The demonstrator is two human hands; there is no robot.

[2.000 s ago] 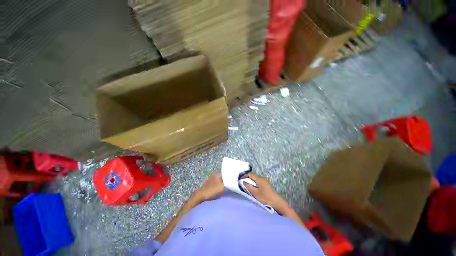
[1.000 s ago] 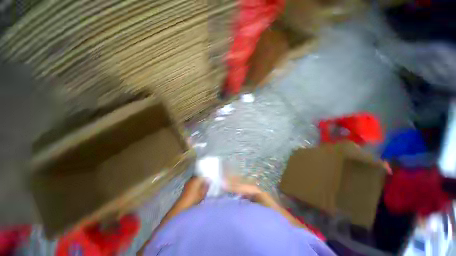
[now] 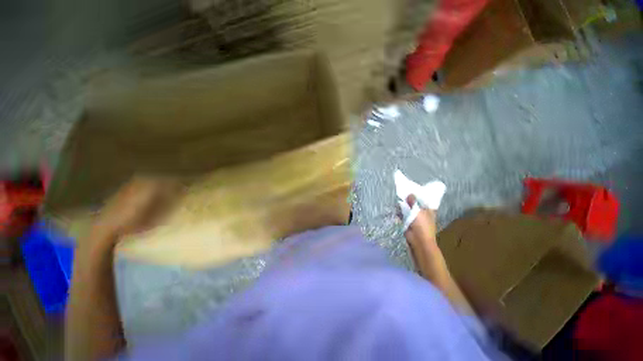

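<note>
A large open brown carton (image 3: 303, 166) stands on the floor in front of me to the left, its inside shadowed. My left hand (image 3: 144, 201) is blurred at the carton's near left edge; whether its fingers grip the edge cannot be told. My right hand (image 3: 421, 222) is closed on a crumpled white strip (image 3: 417, 190), held above the floor to the right of the carton.
Another brown carton (image 3: 511, 261) stands at the right, beside a red stool (image 3: 574, 204). A blue crate (image 3: 49, 264) is at the left. A red upright thing (image 3: 441, 42) and a further carton (image 3: 490, 46) are at the top. White scraps (image 3: 431, 103) lie on the grey floor.
My left hand has left the white strip and moved left to the carton. My right hand has moved right with the strip. The near left carton appears larger; the view has shifted.
</note>
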